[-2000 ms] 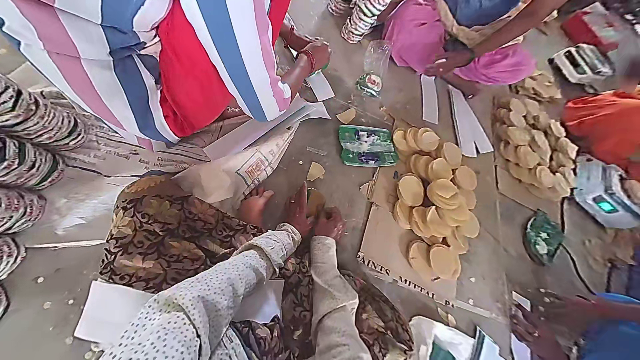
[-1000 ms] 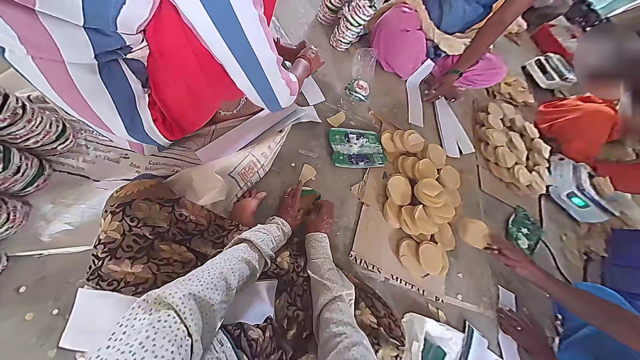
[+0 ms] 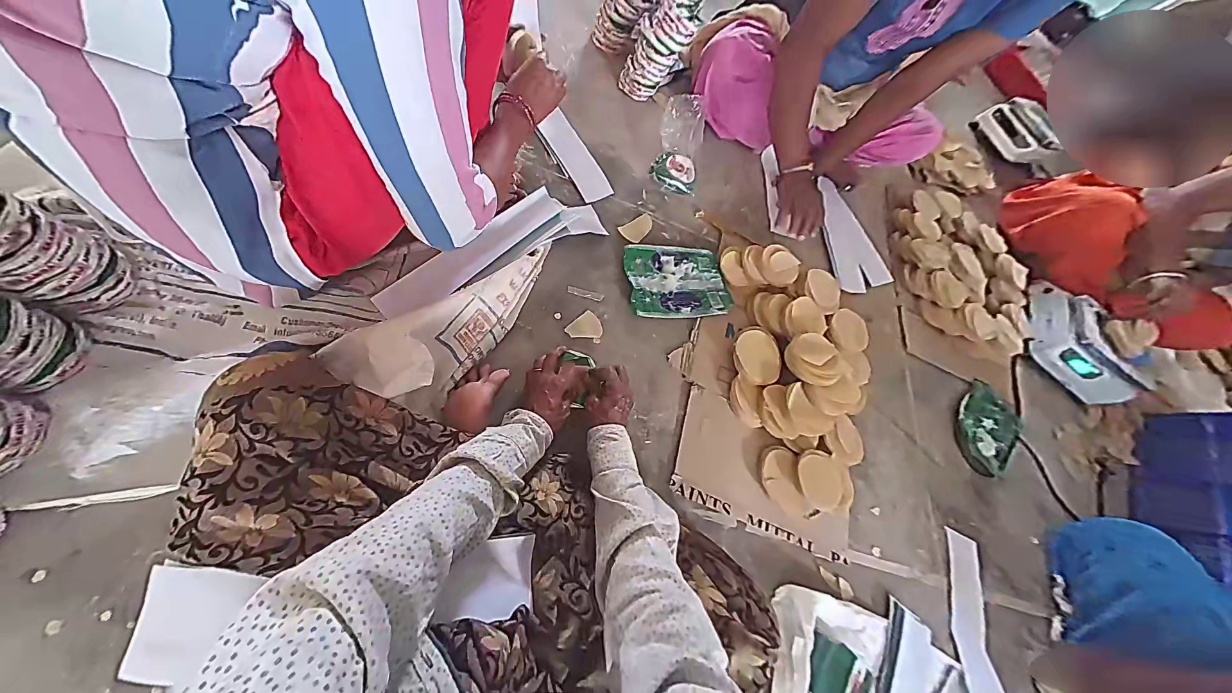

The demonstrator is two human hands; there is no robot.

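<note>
My left hand (image 3: 551,389) and my right hand (image 3: 609,395) are close together on the floor before my lap, fingers bent over a small green packet (image 3: 577,362), mostly hidden between them. Both appear to pinch its edges. A broken piece of a thin tan disc (image 3: 584,325) lies just beyond my fingertips. Farther on lies a flat green plastic wrapper (image 3: 677,281) with white material on it. To the right, overlapping stacks of round tan discs (image 3: 810,356) rest on a cardboard sheet (image 3: 712,452).
A person in striped cloth (image 3: 385,106) sits at upper left; another person's hand (image 3: 799,204) rests by white paper strips (image 3: 852,241). A digital scale (image 3: 1078,351), more discs (image 3: 953,269) and a green packet (image 3: 988,428) are at right. Bundled rings (image 3: 58,250) are stacked at left.
The small green packet shows more plainly between my hands. The co-worker's arm that reached to the near disc stacks is gone from there. The view has shifted slightly.
</note>
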